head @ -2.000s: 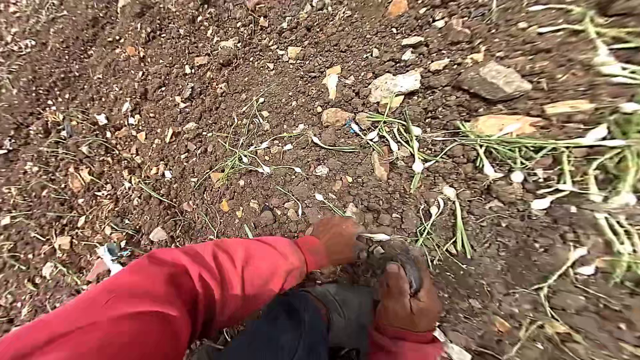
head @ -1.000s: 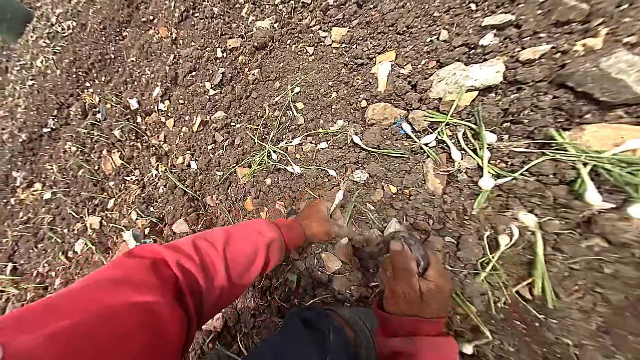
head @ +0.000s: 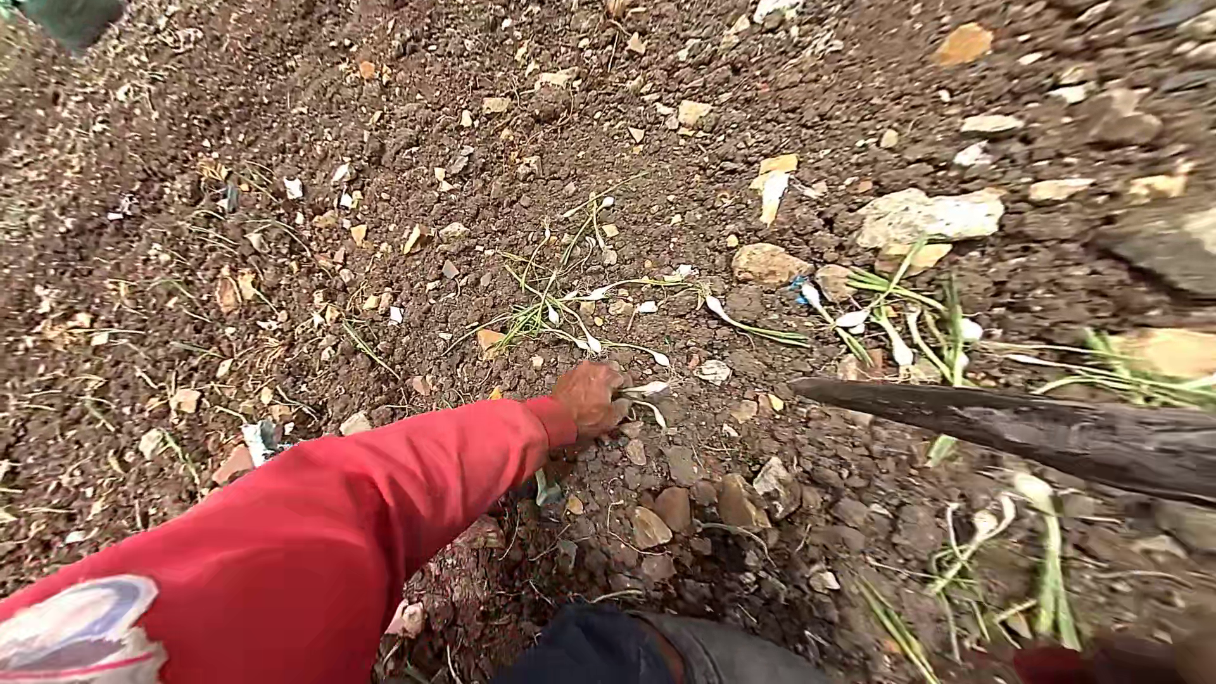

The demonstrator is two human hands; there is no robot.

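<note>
My left hand [head: 591, 397], in a red sleeve, is low over the soil with its fingers closed around the green ends of small white-bulbed seedlings [head: 649, 389], like onion sets. Their bulbs point right. Just beyond it more seedlings [head: 546, 309] lie loose on the ground. A dark, pointed tool [head: 997, 427], perhaps wood, reaches in from the right edge, its tip toward the left hand. My right hand [head: 1159, 655] is a dark blur at the bottom right corner, partly out of frame; its grip on the tool cannot be made out.
Clumps of seedlings [head: 898, 328] lie at the right, and others [head: 1050, 560] at the lower right. A pale rock [head: 926, 217], a grey rock [head: 1168, 249] and smaller stones [head: 746, 502] dot the brown soil. Dark trousers [head: 608, 646] show at the bottom.
My right hand has moved away from beside the left, to the lower right corner. The long pointed tool now shows at the right; earlier only a dark rounded thing showed at the right hand.
</note>
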